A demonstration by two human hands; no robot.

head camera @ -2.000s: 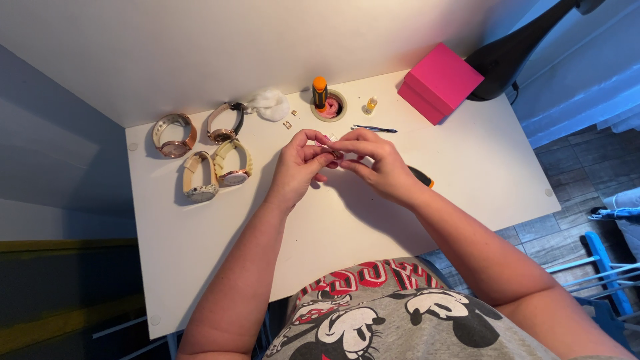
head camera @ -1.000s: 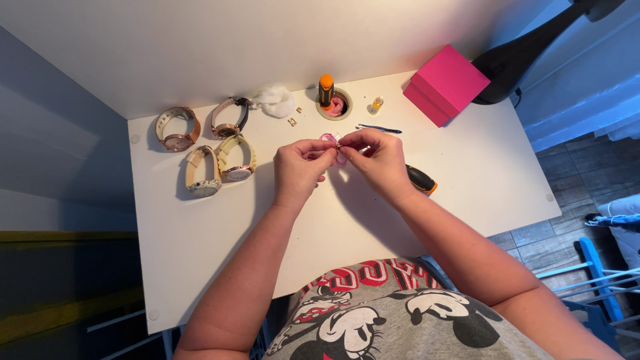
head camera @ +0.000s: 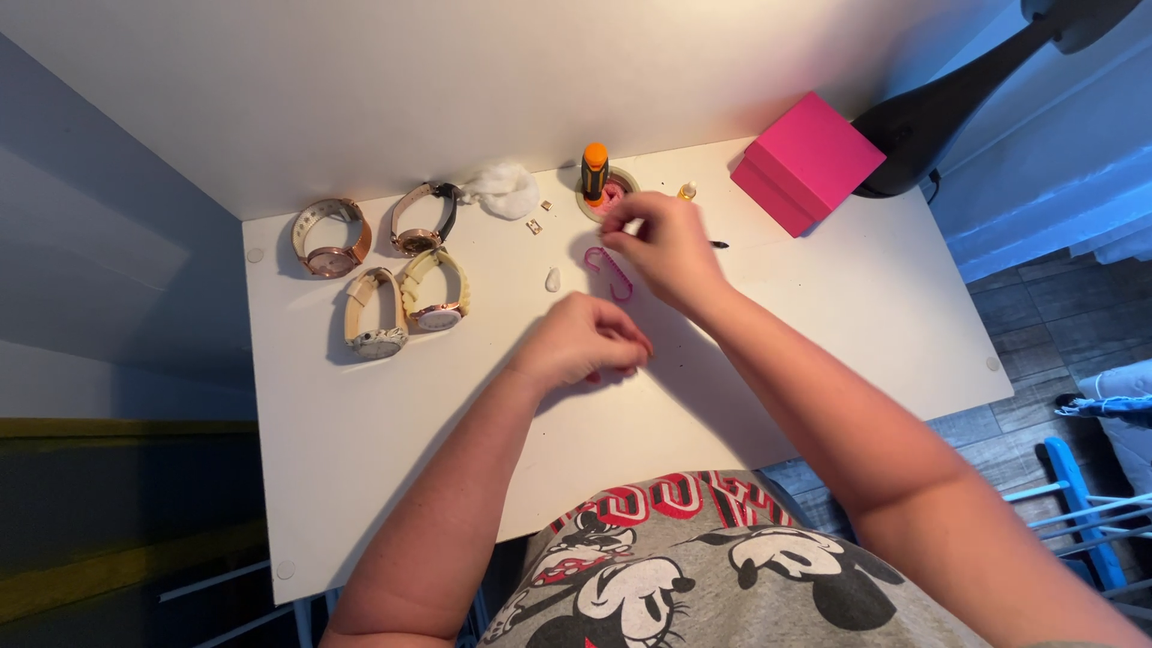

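My left hand [head camera: 589,342] is low over the white table, fingers curled, with a tiny thing perhaps at the fingertips, too small to name. Farther up, my right hand [head camera: 666,243] is blurred, thumb and forefinger pinched near the roll of tape; what it holds cannot be told. Between the hands lies a purple-pink curved plastic piece [head camera: 619,277], and a small whitish piece [head camera: 553,280] is to its left. A screwdriver with an orange and black handle [head camera: 594,171] stands upright in the tape roll [head camera: 585,209], beside pink material. Two small metallic pieces [head camera: 534,227] lie near white cotton wool [head camera: 504,189].
Several wristwatches [head camera: 331,261] stand on the left of the white table [head camera: 342,450]. A small bottle [head camera: 688,190] is behind my right hand. At the back right are a pink box [head camera: 810,162] and a black lamp-like object [head camera: 927,108]. A dark thin tool [head camera: 718,244] is partly covered.
My hands were together over the table and are now apart: the right has moved up toward the tape roll, the left down. The purple-pink piece now shows fully between them.
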